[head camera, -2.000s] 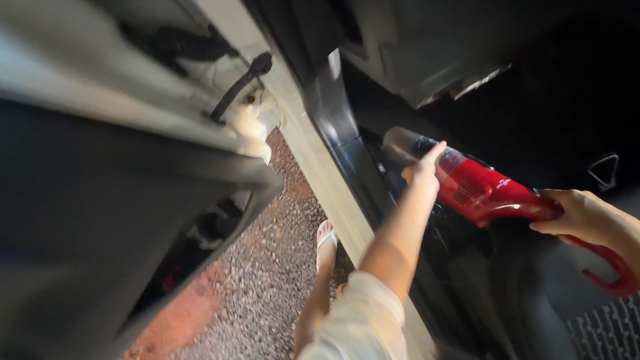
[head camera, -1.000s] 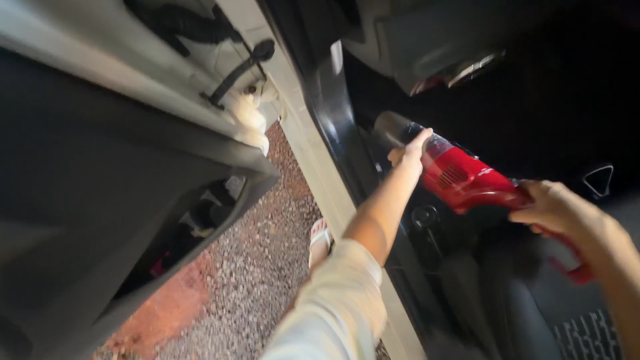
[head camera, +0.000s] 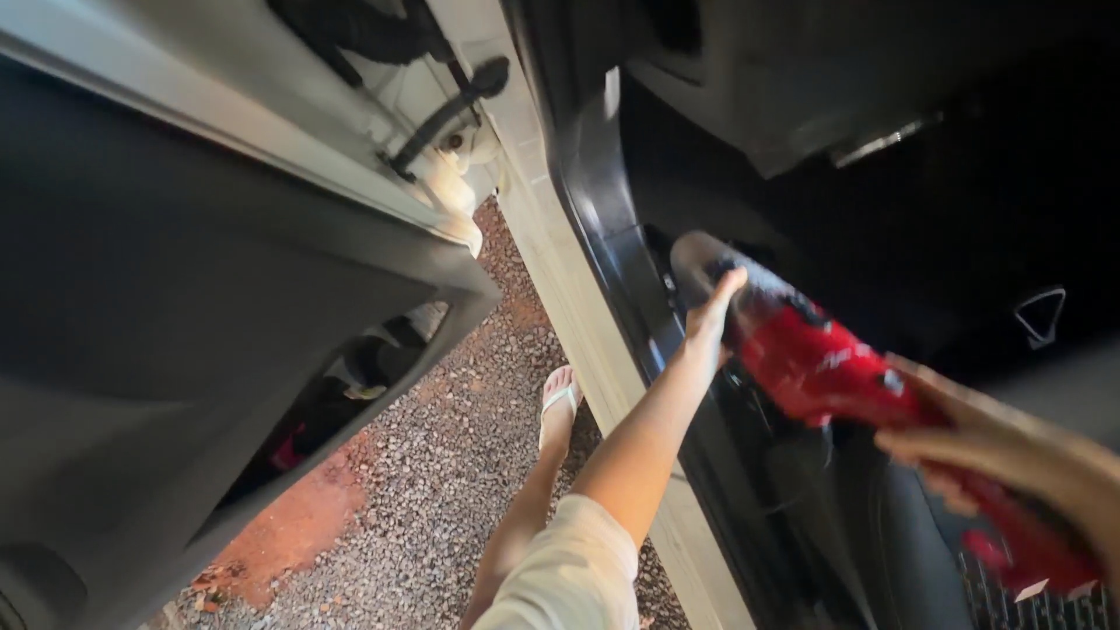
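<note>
A red handheld vacuum cleaner (head camera: 805, 359) with a clear grey nozzle tilts across the right half of the view, inside a car's open doorway. My left hand (head camera: 717, 319) grips its front, where the clear part meets the red body. My right hand (head camera: 971, 437) is closed around the rear of the body by the handle, blurred by motion. The nozzle's tip lies close to the black sill trim (head camera: 626, 254); whether they touch cannot be told.
The open car door (head camera: 219, 289) fills the left, with a storage pocket (head camera: 367, 359) low in its panel. A pale door sill (head camera: 577, 289) runs diagonally past my foot in a flip-flop (head camera: 560, 398) on gravel (head camera: 455, 437). A dark seat (head camera: 901, 525) is at lower right.
Both hands have stayed on the vacuum cleaner. Its body and my right hand are more blurred now than a second ago.
</note>
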